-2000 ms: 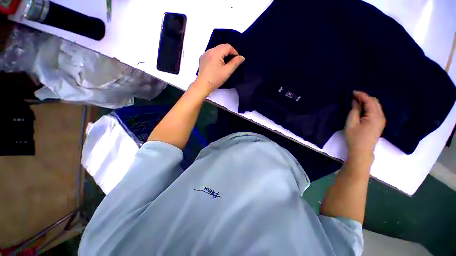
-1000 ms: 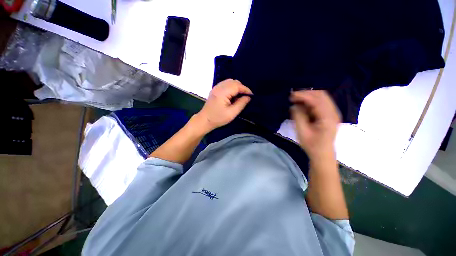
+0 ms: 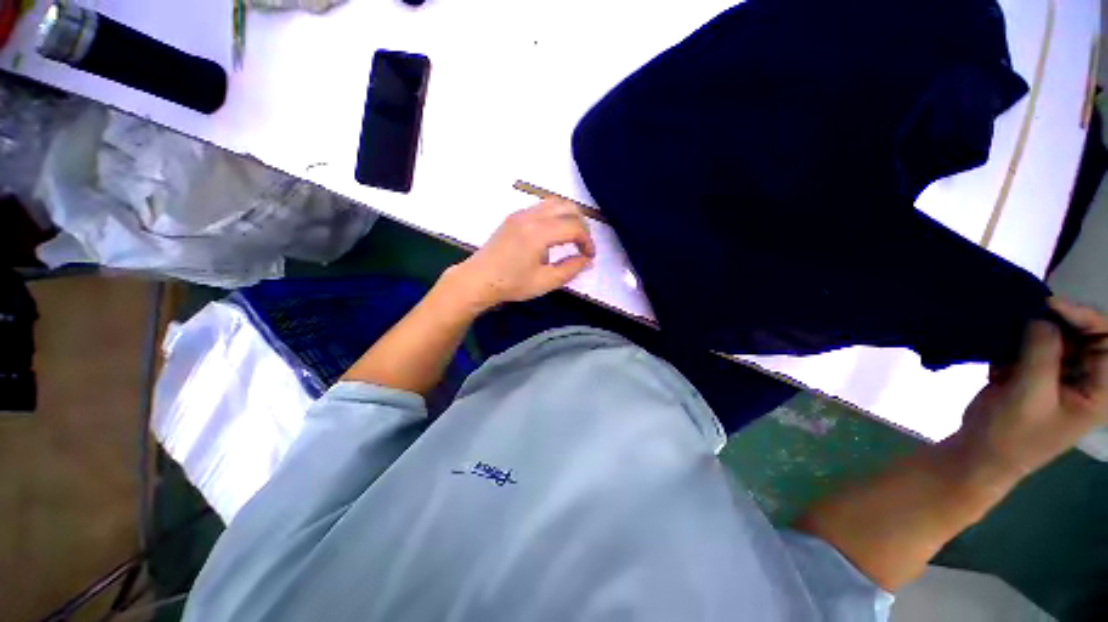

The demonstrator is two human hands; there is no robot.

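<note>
A dark navy garment (image 3: 778, 182) lies bunched across the right half of the white table, with one part stretched toward the right edge. My right hand (image 3: 1047, 371) is at the far right of the view, closed on that stretched end of the garment. My left hand (image 3: 553, 252) is over the table's front edge, left of the garment and apart from it. Its thumb and fingers curl into a loose ring with nothing visible between them. I cannot see any snips in either hand.
A black phone (image 3: 393, 120) and a black flask (image 3: 140, 58) lie on the white table (image 3: 486, 73) at left. Tan strips (image 3: 1024, 122) lie on it. Plastic bags (image 3: 182, 201) hang below. A blue crate (image 3: 316, 322) with a white sheet (image 3: 231, 395) is by my lap.
My right hand has moved far right and pulled part of the garment with it. The garment has shifted and turned. My left hand has let go of it, uncovering a short tan strip.
</note>
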